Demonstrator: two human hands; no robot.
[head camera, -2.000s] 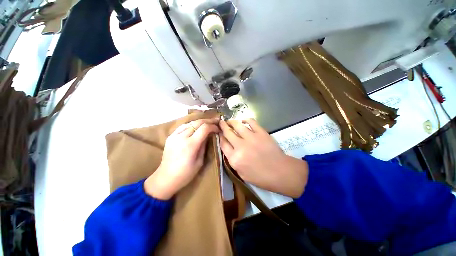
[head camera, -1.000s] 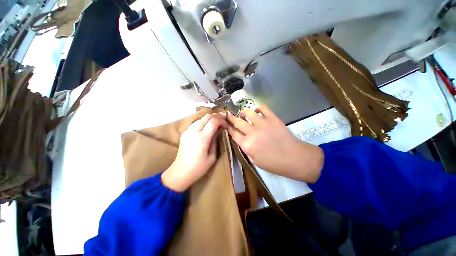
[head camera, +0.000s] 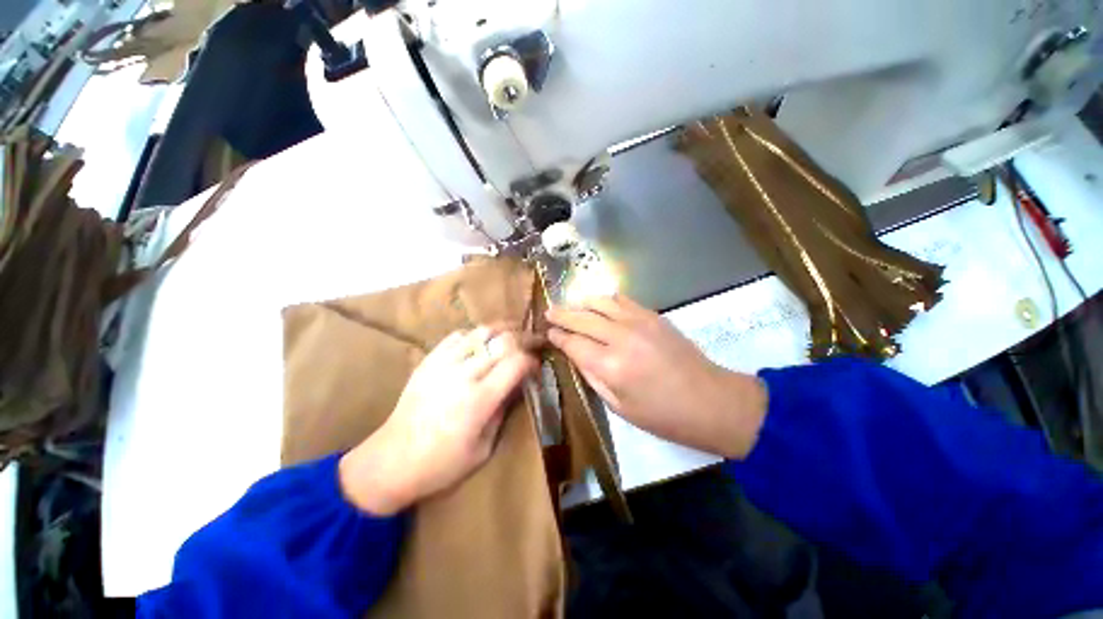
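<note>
A tan-brown fabric panel (head camera: 363, 351) lies flat, its top right corner at the presser foot and needle (head camera: 532, 246). My left hand (head camera: 454, 405) lies on the panel, its fingertips pinching the right edge. A dark-brown zipper (head camera: 583, 429) runs along that edge and hangs down past the table's front; gold shows near its top. My right hand (head camera: 635, 369) has its fingertips on the zipper just below the needle. The two hands' fingertips nearly meet. A pale strip shows inside the open panel edge.
The white sewing machine (head camera: 726, 55) spans the top, with a bright light spot by the needle. A brown zipper bundle (head camera: 804, 230) lies right of the needle. A red and black tool (head camera: 1043, 224) is at the far right. A brown panel stack (head camera: 48, 302) stands at the left.
Both hands have moved down from the needle along the panel's edge, leaving more of the panel's top uncovered. The zipper's free end has shifted left.
</note>
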